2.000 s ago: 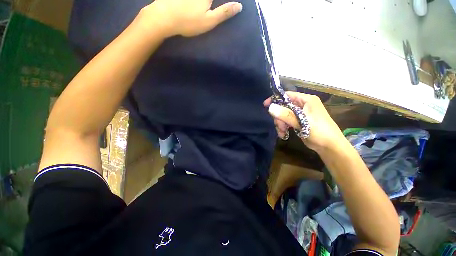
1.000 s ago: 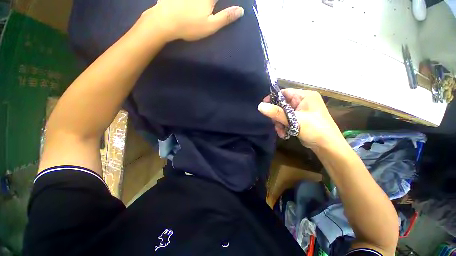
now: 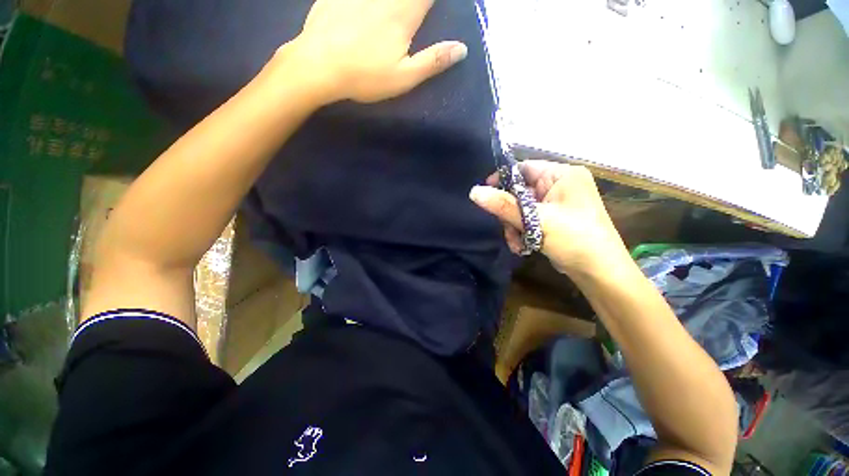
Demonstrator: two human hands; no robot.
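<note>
A dark navy garment piece (image 3: 372,167) lies over the left part of the table and hangs down to my lap. My left hand (image 3: 372,56) lies flat on it near the top, thumb apart, fingertips cut off by the top edge. My right hand (image 3: 559,218) grips the cord-wrapped handles of the fabric shears (image 3: 531,218) at the table's front edge. The blades point up along the cloth's right edge, where a pale seam line (image 3: 491,79) shows. The blades are mostly hidden or blend with that edge. A small light-blue cloth part (image 3: 315,271) sticks out below.
The white table (image 3: 633,112) has a wooden front edge. Thread snips (image 3: 761,128) and small metal parts (image 3: 821,158) lie at its right. A plastic-lined bin of blue-grey cloth (image 3: 712,302) stands lower right. Cardboard (image 3: 261,288) and a green surface (image 3: 56,167) are at left.
My left hand has moved slightly down and right on the cloth. My right hand and the shears have shifted slightly left, and the handles look closer together.
</note>
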